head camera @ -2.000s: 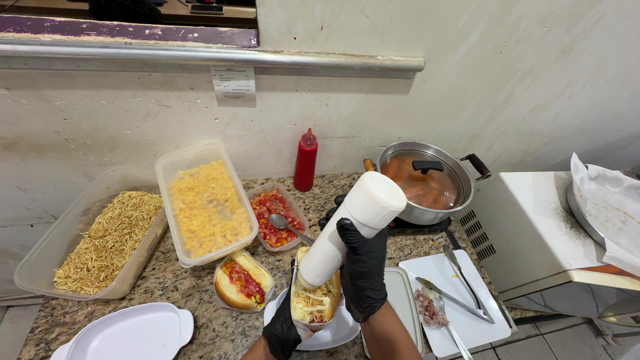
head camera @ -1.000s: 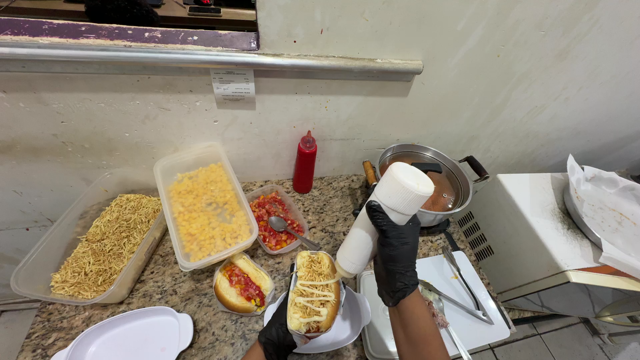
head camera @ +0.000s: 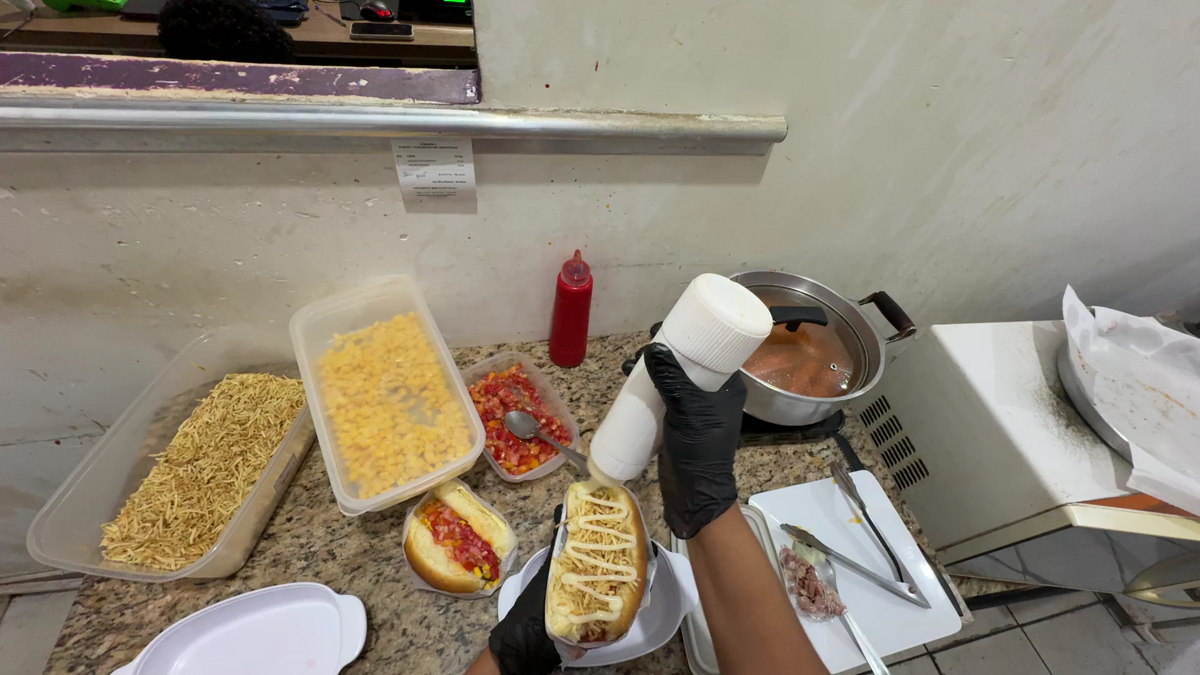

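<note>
My right hand, in a black glove, grips a white squeeze bottle, tilted with its tip down at the top end of a hot dog. That hot dog, in a paper wrapper, carries shoestring potatoes and a zigzag of creamy white sauce. My left hand, also gloved in black, holds it from the left and below, over a white oval dish. Left of it, a second hot dog with chopped tomato topping lies on the granite counter.
Tubs hold shoestring potatoes, corn and chopped tomato with a spoon. A red squeeze bottle stands by the wall. At right are a lidded pot, a white board with tongs and a white appliance. Another white dish sits front left.
The zigzag of sauce on the hot dog has become longer since one second ago. The white bottle, held lower over the hot dog two seconds ago, is now at its top end.
</note>
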